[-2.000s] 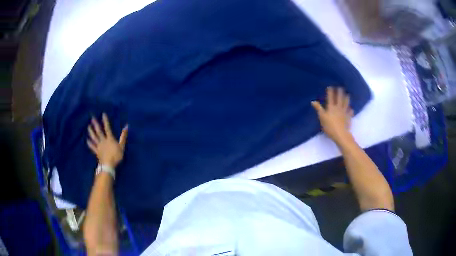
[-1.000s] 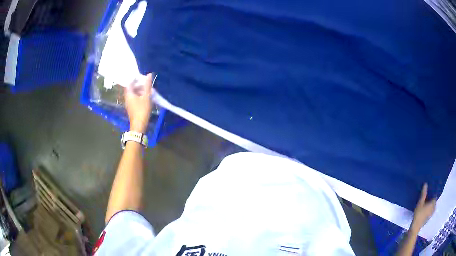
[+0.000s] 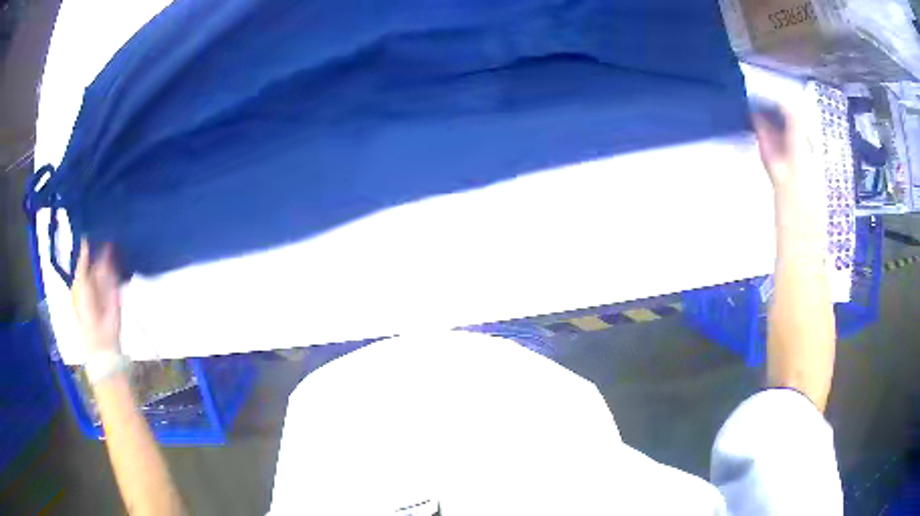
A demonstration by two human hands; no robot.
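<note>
A navy garment (image 3: pixel 424 131) lies spread across the white table (image 3: pixel 484 252), its near edge folded or drawn back from the table's front edge. Narrow navy shoulder straps (image 3: pixel 59 242) show at its left end. My left hand (image 3: pixel 98 297) is at the garment's near left corner, beside the straps; it is blurred, and its fingers seem to hold the cloth there. My right hand (image 3: pixel 775 146) is at the garment's right end, blurred, with dark cloth at the fingertips; the grip is not clear.
A printed cardboard box (image 3: pixel 792 35) stands at the upper right. A sheet of purple round stickers (image 3: pixel 835 181) lies along the right table edge. A blue crate (image 3: pixel 207 403) sits below the left table edge, and another blue crate (image 3: pixel 741 323) is below the right side.
The garment's near edge has moved away from the table's front edge, uncovering a white strip. Both hands are now at the garment's ends. The view has swung back to the right.
</note>
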